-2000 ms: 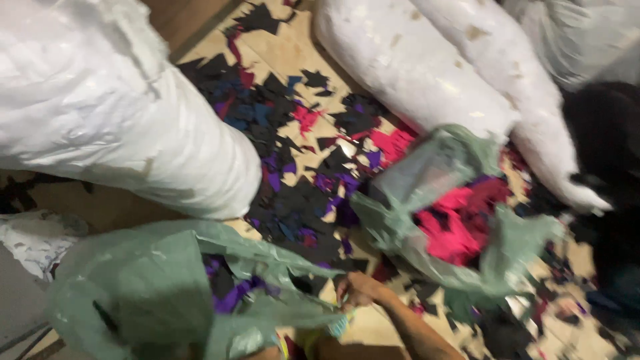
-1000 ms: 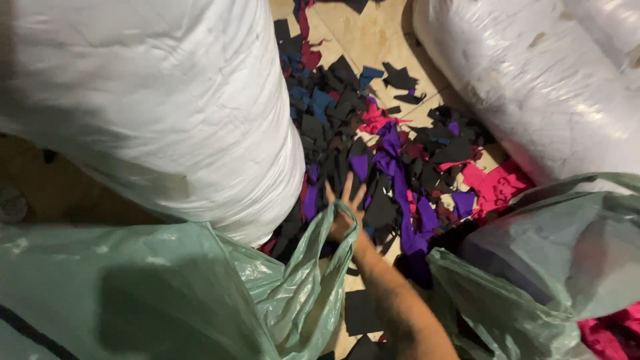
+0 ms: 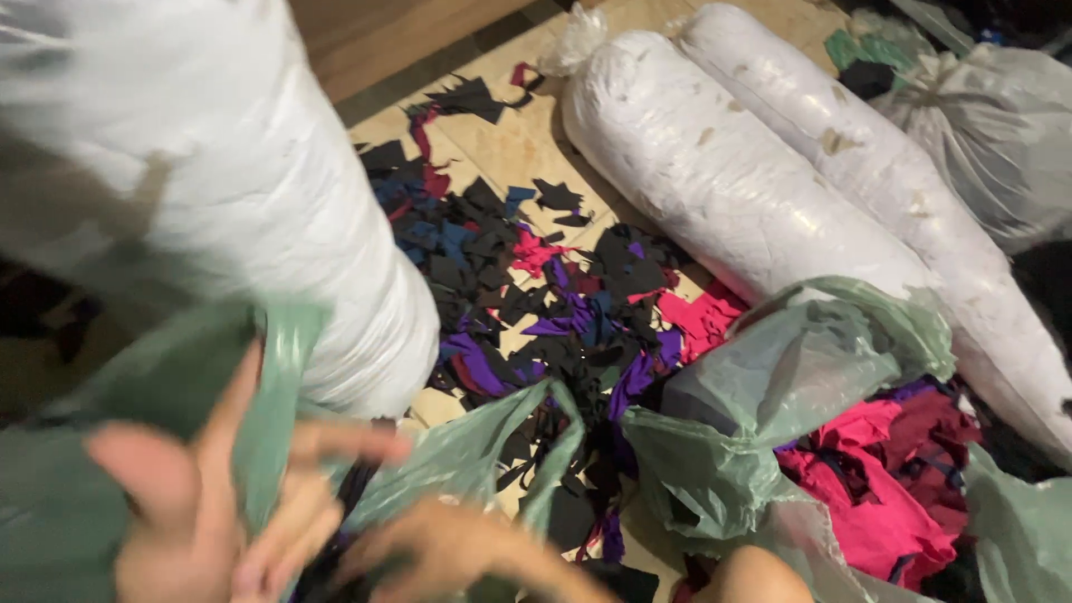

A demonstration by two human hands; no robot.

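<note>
My left hand (image 3: 226, 494), blurred, is at the lower left with its fingers spread; a strip of the green plastic bag (image 3: 280, 402) passes between them. Lower and to its right, my right hand (image 3: 435, 544) reaches into the mouth of the same bag over dark scraps; its fingertips are blurred and partly hidden, so its hold is unclear. Beyond the hands, black, purple, blue and pink fabric scraps (image 3: 569, 318) lie spread over the tiled floor. A second green plastic bag (image 3: 754, 402) gapes at the right, with pink and maroon fabric (image 3: 888, 494) inside.
A large white wrapped roll (image 3: 276, 193) leans in from the upper left. Two long white stuffed sacks (image 3: 737, 176) lie side by side at the upper right, with a tied whitish bag (image 3: 997, 134) beyond. A bare knee (image 3: 758, 578) shows at the bottom edge.
The right hand has drawn back from the floor scraps to the green bag's mouth. My left hand has come into view at the lower left. The view has shifted.
</note>
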